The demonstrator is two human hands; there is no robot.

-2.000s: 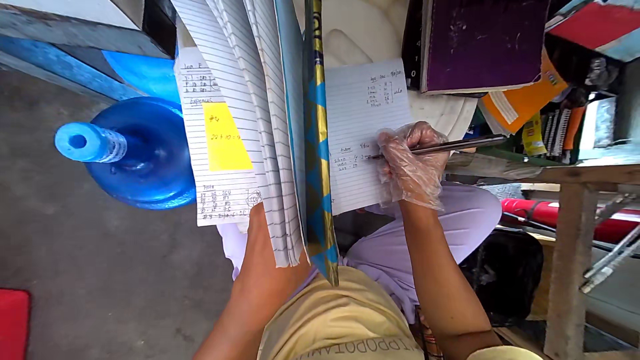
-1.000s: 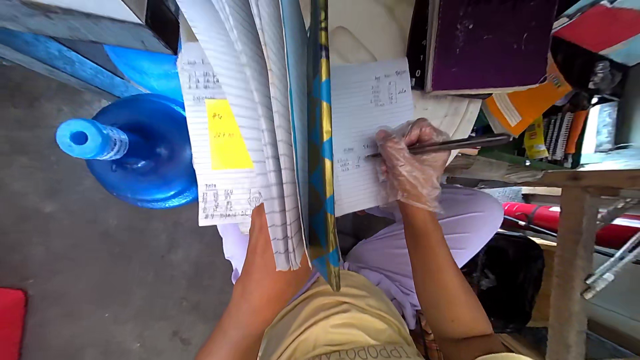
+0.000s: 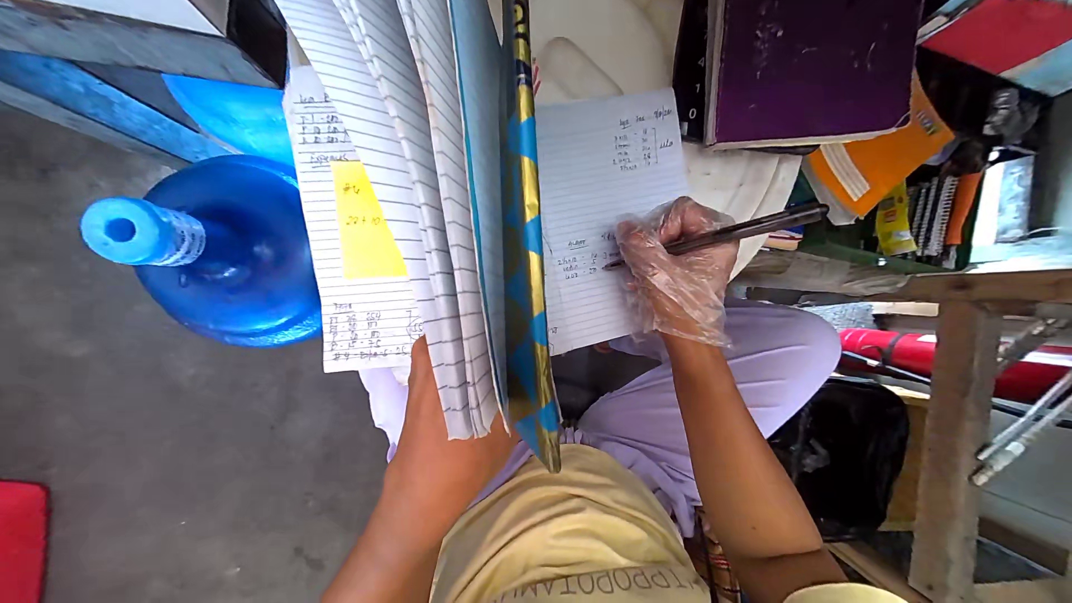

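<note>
My right hand (image 3: pixel 680 272), in a clear plastic glove, grips a dark pen (image 3: pixel 745 230) with its tip at the handwriting on a lined page (image 3: pixel 599 193). That page belongs to an open notebook whose blue and gold patterned cover (image 3: pixel 529 251) stands up edge-on at my middle. To the left of the cover, several lined sheets (image 3: pixel 435 209) rise, and a yellow sticky note (image 3: pixel 367 222) lies on a written page. My left hand (image 3: pixel 461 435) is behind the lower end of these sheets, its fingers mostly hidden; it seems to support the notebook.
A blue water jug (image 3: pixel 226 268) stands on the floor at the left. At the upper right a purple book (image 3: pixel 816 71) lies on a white surface (image 3: pixel 770 180), beside an orange packet (image 3: pixel 888 159). Spiral notebooks (image 3: pixel 930 213) and a wooden frame (image 3: pixel 955 419) are at the right.
</note>
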